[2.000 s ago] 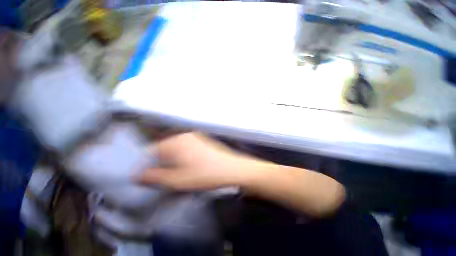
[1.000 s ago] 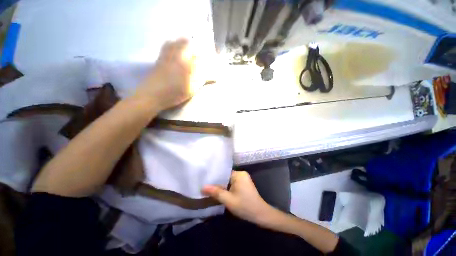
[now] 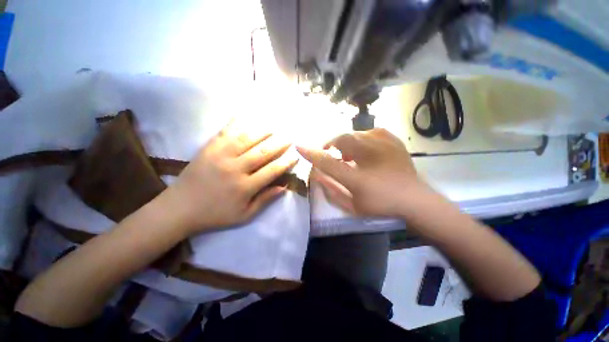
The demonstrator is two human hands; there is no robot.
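Note:
The garment (image 3: 260, 250), wrong side up, is white with brown seam strips and lies on the machine table, spilling towards my lap. A small brown panel (image 3: 117, 170) lies on it at the left. My left hand (image 3: 230, 174) rests flat on the cloth with fingers spread, near its right edge. My right hand (image 3: 367, 167) is at that edge, fingers pointing left towards the left fingertips; whether it pinches the cloth is unclear. The sewing machine head (image 3: 374, 40) stands just beyond both hands. Glare hides the needle area and part of the fingertips.
Black-handled scissors (image 3: 438, 110) lie on the machine bed right of the needle area. The table's front edge (image 3: 467, 204) runs below them. A dark phone-like object (image 3: 431, 285) lies on a white surface lower right, near blue material (image 3: 534, 240).
My right hand has moved up from the garment's lower right corner to the edge near the needle area. My left hand has come down and flattened on the cloth. The view is closer to the machine head.

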